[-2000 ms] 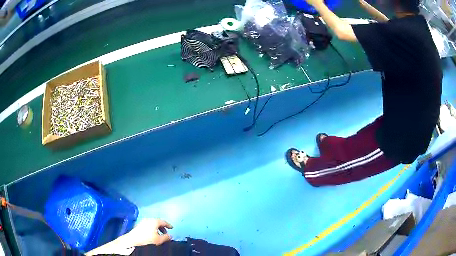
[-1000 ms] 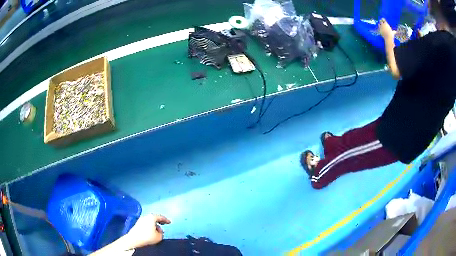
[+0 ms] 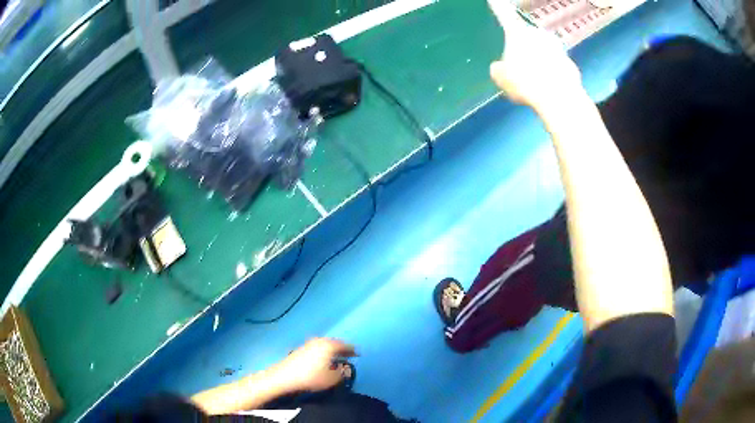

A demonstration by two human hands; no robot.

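Note:
My right hand reaches up from the lower right to the far end of the green bench, thumb apart, fingertips near the top edge. It shows nothing held. A pale sheet with rows of small dark marks lies just right of it, partly cut off. My left hand hangs low over the floor, empty, fingers loosely apart. On the bench are a black box unit with a cable, a clear crinkled bag with dark contents, and a blurred dark item beside a pale small block.
A person in a black top and dark red trousers stands close on the right. A cardboard box of small slivers is at the lower left. A white-green reel lies behind the bag. Black cables hang over the bench edge.
The view has swung right along the bench. My right arm has come into view, extended. The other person is much closer and bent down; the blue object they held is out of view.

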